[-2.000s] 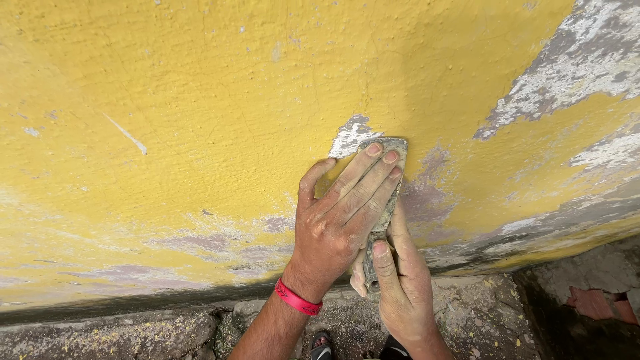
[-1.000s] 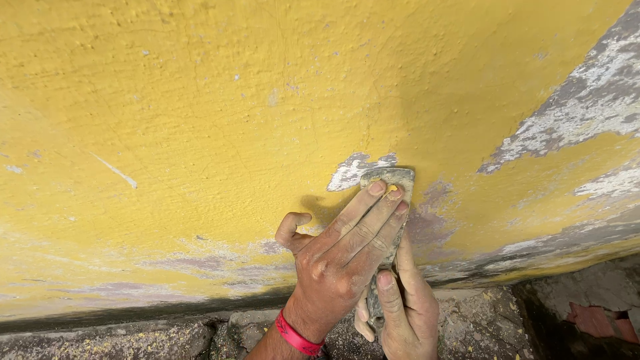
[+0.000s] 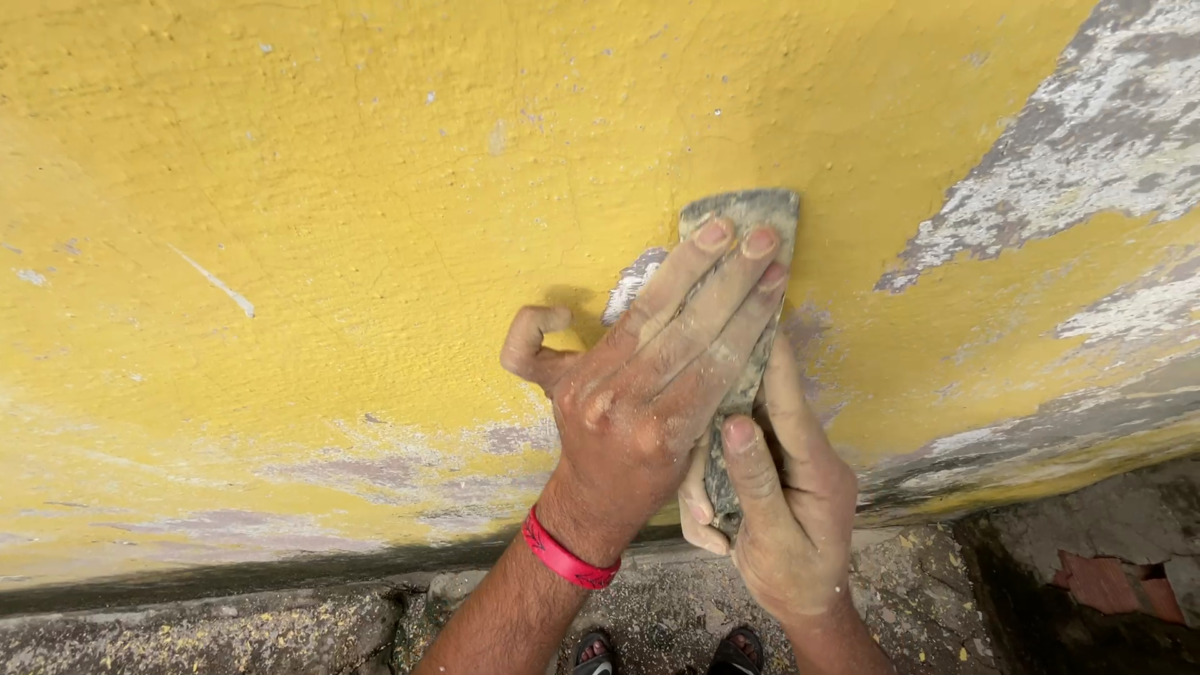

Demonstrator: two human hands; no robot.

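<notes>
A dusty paint scraper [image 3: 741, 208] lies with its broad blade on the yellow painted wall [image 3: 375, 187]. My left hand [image 3: 647, 366], with a red wristband, presses its fingers flat along the blade; its thumb is bent out to the left. The scraper's handle [image 3: 720, 473] is gripped by my right hand [image 3: 797, 497], thumb on top and fingers behind. A small patch of bared pale wall [image 3: 633, 284] shows just left of my left fingers, partly covered by them.
Larger peeled patches [image 3: 1078, 141] mark the wall at the right, and scuffed areas run along its lower part. Below is a rough concrete ledge [image 3: 206, 633] strewn with paint flakes. Two sandaled feet [image 3: 595, 647] stand at the bottom, with broken red bricks [image 3: 1102, 581] at the lower right.
The scraper, under both hands, has moved up the wall and now lies beside and above the small bared patch, which stood above the blade's edge one second ago.
</notes>
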